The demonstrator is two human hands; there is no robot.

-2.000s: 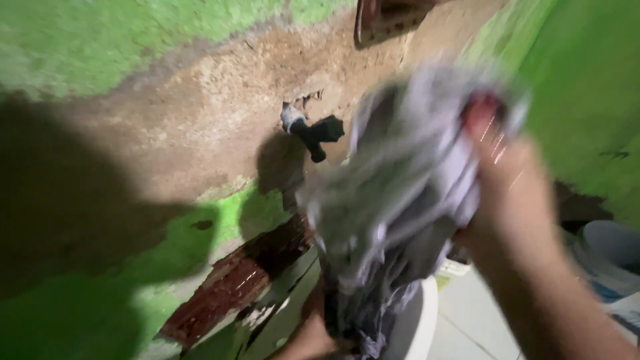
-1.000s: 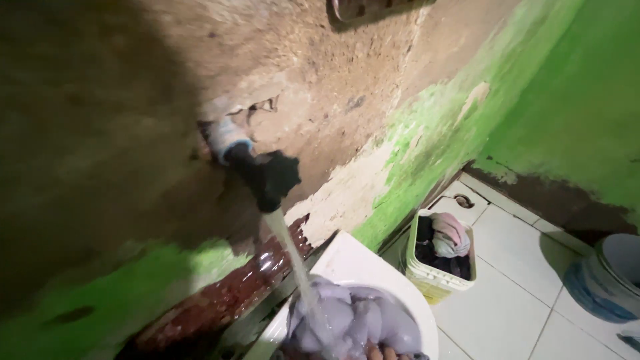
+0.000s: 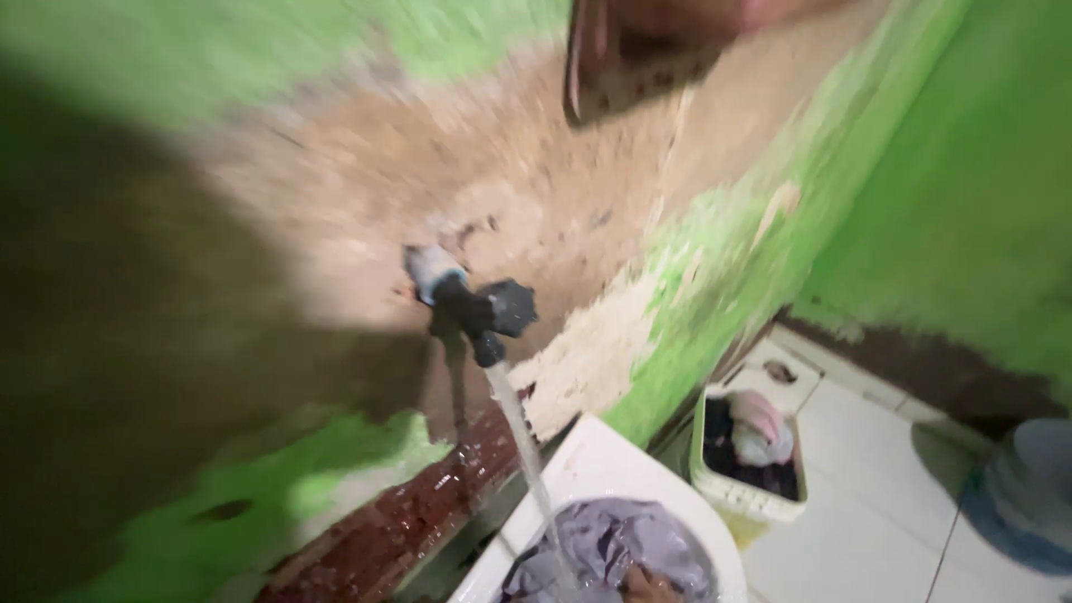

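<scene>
At the bottom edge, partly cut off, what looks like my right hand [image 3: 649,584] rests on wet grey-purple cloth [image 3: 624,532] in a white basin [image 3: 599,452]. Only part of the hand shows, so its grip is unclear. My left hand is out of view. From a black plastic tap [image 3: 469,310] on the wall, a stream of water [image 3: 523,444] runs down onto the cloth, to the left of the hand.
A pale rectangular tub [image 3: 754,494] with dark and pink cloth stands on white floor tiles [image 3: 863,477]. Further right is a blue and white bucket [image 3: 1026,502]. A reddish-brown fixture [image 3: 632,63] juts from the wall above the tap.
The cloth, lifted in my hands two seconds ago, now lies low in the basin. The tap, with no stream visible then, runs now. The view has shifted.
</scene>
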